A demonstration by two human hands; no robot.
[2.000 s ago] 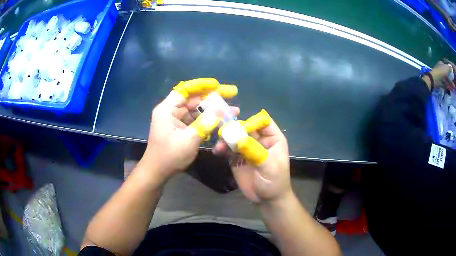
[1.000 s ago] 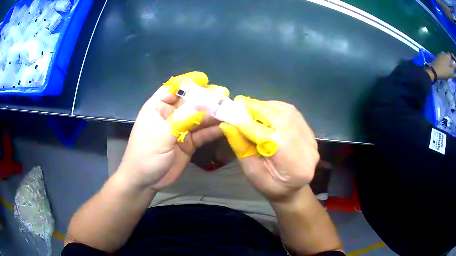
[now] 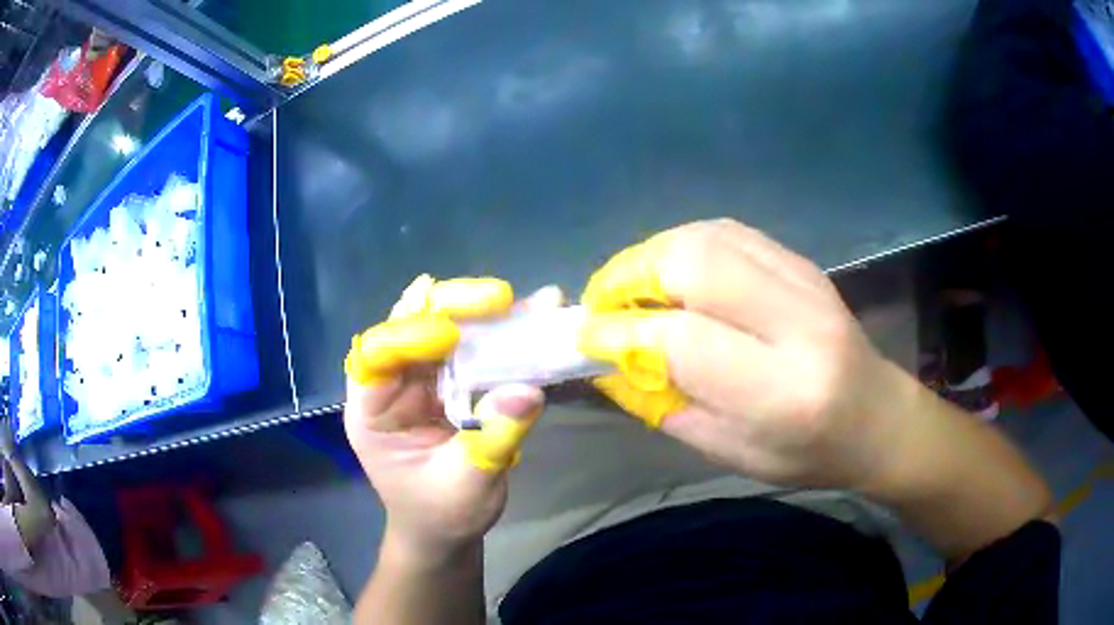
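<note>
A white housing [image 3: 528, 348] is held in the air over the worktop's front edge, slightly blurred. My left hand [image 3: 440, 403], with yellow finger cots, grips its left end between fingers and thumb. A small dark spot shows at that end near the thumb. My right hand [image 3: 733, 348], also with yellow cots, pinches the right end. The right fingers hide that end, and no wires can be made out.
A blue bin [image 3: 232, 263] full of white housings stands at the left, with another beside it. Yellow finger cots [image 3: 293, 71] lie by the metal rail. A red stool [image 3: 183, 543] and clear bag [image 3: 303, 588] are below. Dark-clothed person at right; another's pink sleeve lower left.
The view has turned left, showing more of the bins. My hands have closed in along the housing, which now lies nearly level between them. My right hand has turned to point left.
</note>
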